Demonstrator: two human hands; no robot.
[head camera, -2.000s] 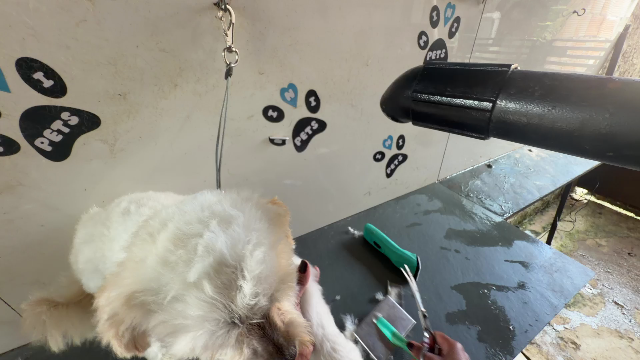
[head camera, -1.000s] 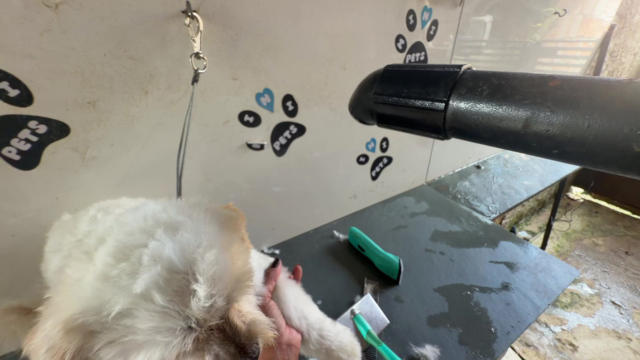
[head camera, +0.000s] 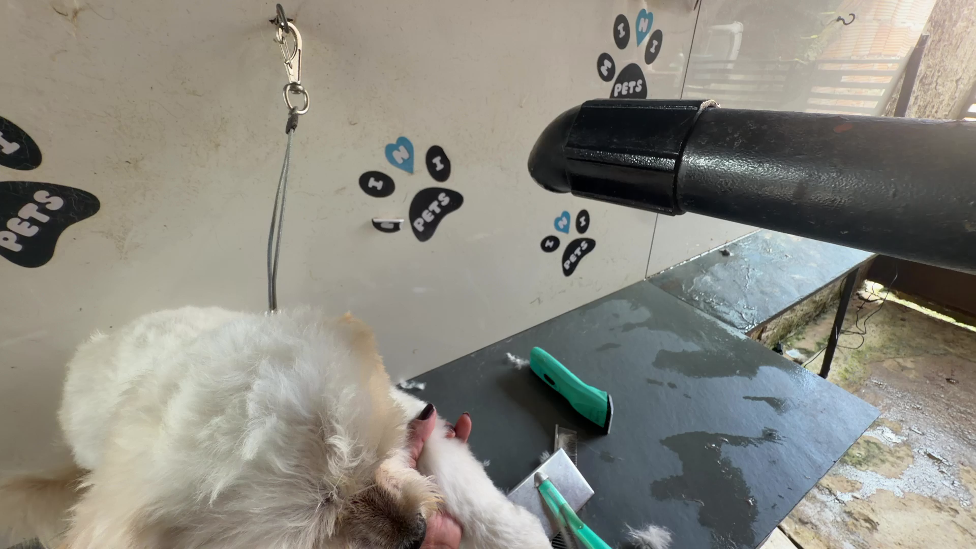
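Observation:
A white and tan long-haired dog fills the lower left, its dark muzzle pointing down. One hand with dark nails is around the dog's white foreleg beside the muzzle; from its place it seems to be my left hand, partly hidden by the fur. My right hand is out of the picture. On the dark table lie a green cordless clipper, a slicker brush with a green handle and a metal comb partly under the brush. No scissors show.
A thick black padded tube reaches in from the right above the table. A grey cable loop hangs from a metal snap hook on the wall behind the dog. Wet patches and hair tufts mark the tabletop.
My right hand, which held scissors near the brush two seconds ago, has left the view along with them. More of my left hand shows on the foreleg. The view has shifted right.

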